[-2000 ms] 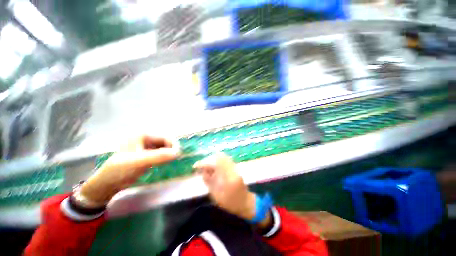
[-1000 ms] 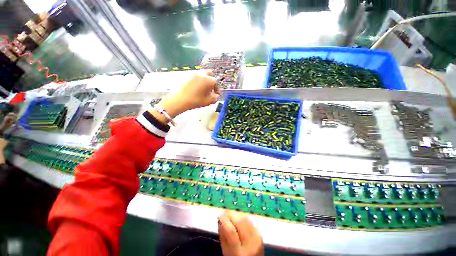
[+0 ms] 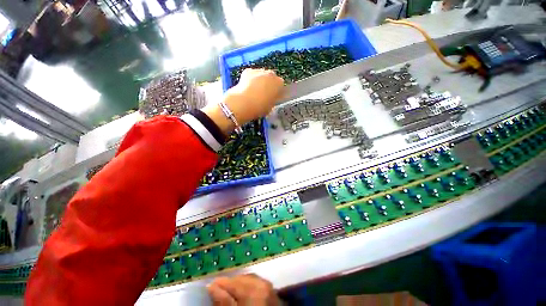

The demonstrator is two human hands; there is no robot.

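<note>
My left hand, in a red sleeve with a thin pale bracelet, is at the near edge of the rear blue bin; its fingertips are hidden, so I cannot see whether it holds anything. Dark and green capacitors lie heaped in that bin. The nearer blue bin, with yellow-striped capacitors, is partly covered by my left arm. Green PCB panels with small fitted parts lie along the conveyor. My right hand is blurred at the bottom edge, partly cut off, beside the near rail; its fingertips are unclear.
Silver-grey metal-cased components lie on the bench right of the bins, with more beyond. A dark device with a yellow cord is at the far right. A blue stool and brown carton are below the line.
The view has swung to the right. My left hand has moved from behind the nearer bin's left corner to the rear bin. My right hand remains low by the near rail.
</note>
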